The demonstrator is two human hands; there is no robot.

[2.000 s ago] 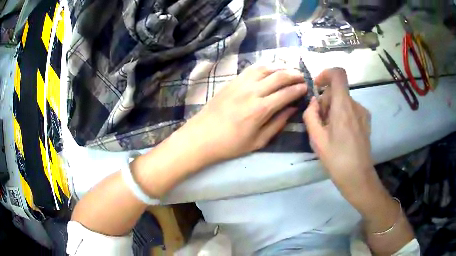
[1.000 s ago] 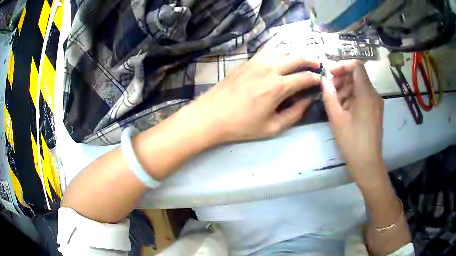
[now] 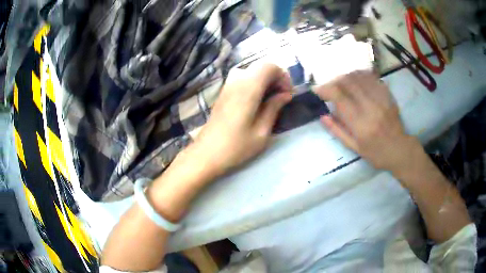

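Observation:
The plaid fabric (image 3: 138, 69) lies bunched on the white table, and its dark edge (image 3: 301, 111) lies flat between my hands. My left hand (image 3: 248, 106) rests at the fabric with thumb and fingertips curled together near the dark edge; whether cloth is pinched there is blurred. My right hand (image 3: 362, 114) is at the right end of the dark edge, thumb apart from the fingers, fingertips touching or just over the cloth. The machine bed (image 3: 341, 58) glares bright behind both hands. Part of the blue-trimmed machine head (image 3: 281, 13) shows at the top.
Dark-red thread snips (image 3: 421, 73) and scissors with red and yellow handles (image 3: 426, 53) lie right of the bed. Black-yellow hazard tape (image 3: 45, 154) runs along the left side. The white table's front edge (image 3: 256, 210) curves below my hands, with my clothed lap beneath.
The view has turned and shifted. My hands have moved apart, uncovering the dark fabric edge between them. My right thumb and fingers have opened from the pinch.

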